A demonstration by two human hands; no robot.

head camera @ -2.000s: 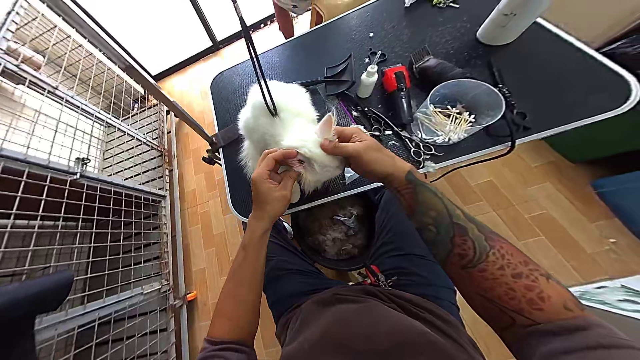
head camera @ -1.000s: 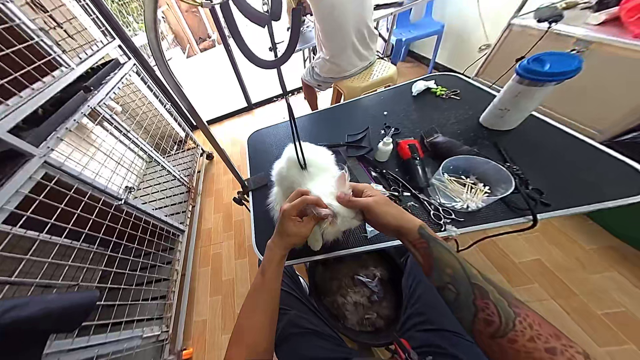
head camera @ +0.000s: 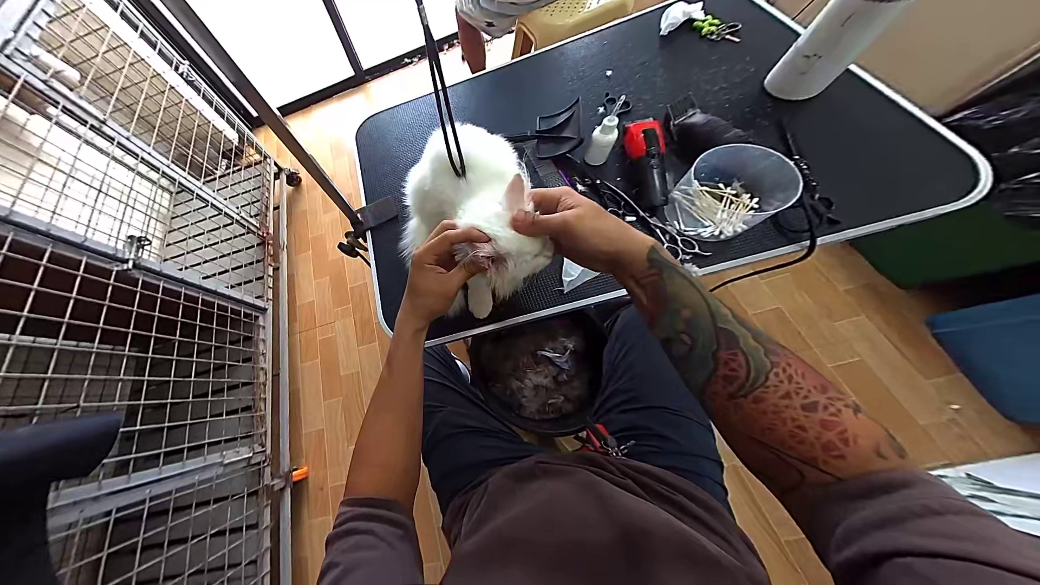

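Note:
A white long-haired animal, perhaps a cat (head camera: 463,183), lies on the black grooming table (head camera: 902,175) near its left end. My left hand (head camera: 445,268) pinches the animal's near ear, with its pinkish inner side showing between thumb and fingers. On the other side of the head, my right hand (head camera: 573,227) holds the fur just below the upright far ear (head camera: 516,195). A pale paw (head camera: 479,296) shows under the head near the table edge. The black grooming loop (head camera: 448,122) hangs down over the animal's back. The animal's face is mostly hidden.
Right of the animal lie a white dropper bottle (head camera: 602,140), a red and black clipper (head camera: 647,162), scissors (head camera: 678,242) and a clear tub of cotton swabs (head camera: 751,175). A bin of fur (head camera: 536,378) stands between my legs. Wire cages (head camera: 138,325) line the left; a person's arm (head camera: 471,45) shows behind.
The view has tilted back down from the seated person behind the table. Both hands are still at the animal's head, and the ear between my left fingers shows more of its pink inside.

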